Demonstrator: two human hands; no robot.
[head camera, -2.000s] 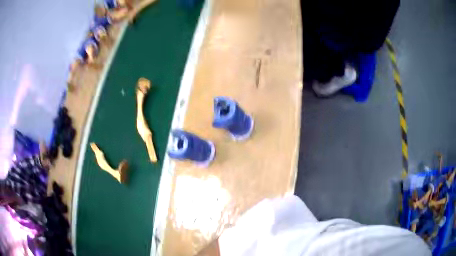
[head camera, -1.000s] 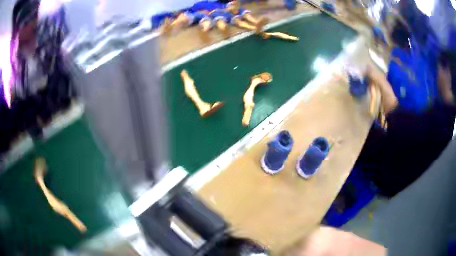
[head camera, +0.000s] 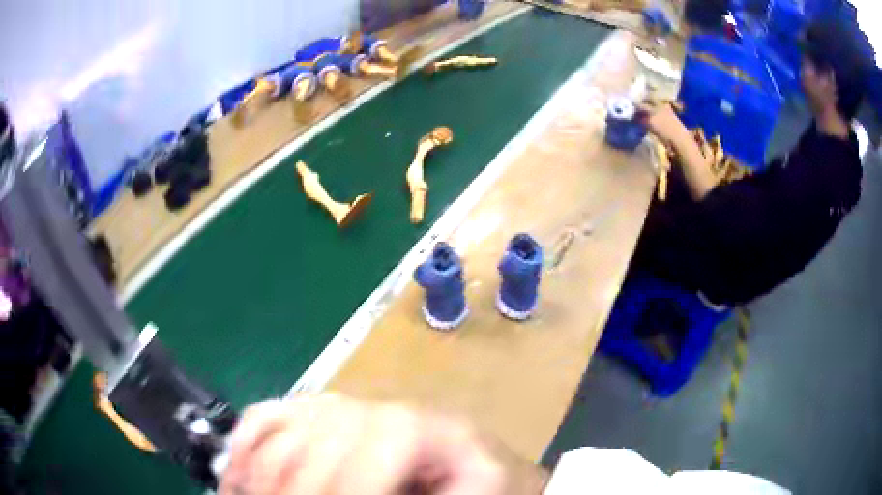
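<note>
Two blue shorts parts (head camera: 444, 286) (head camera: 520, 276) stand upright side by side on the tan bench (head camera: 416, 377), whitish frilled hems down and dark openings up. My right hand (head camera: 358, 450) is large and blurred at the bottom edge, fingers curled, beside the black press mechanism (head camera: 169, 401). A white sleeve covers that arm. Whether the fingers hold anything is hidden. The press's grey frame (head camera: 63, 242) rises at the left. My left hand is not in view.
Tan legs (head camera: 421, 174) (head camera: 332, 198) lie on the green belt (head camera: 261, 280). Blue shorts with tan legs (head camera: 329, 66) lie along the far side. A seated person (head camera: 774, 213) at the right handles a blue part (head camera: 626, 126). A blue stool (head camera: 662, 334) stands on the floor.
The view has turned, bringing the neighbouring person further into sight. My right hand has come in further from the bottom edge, up to the press mechanism. The press frame now shows further left.
</note>
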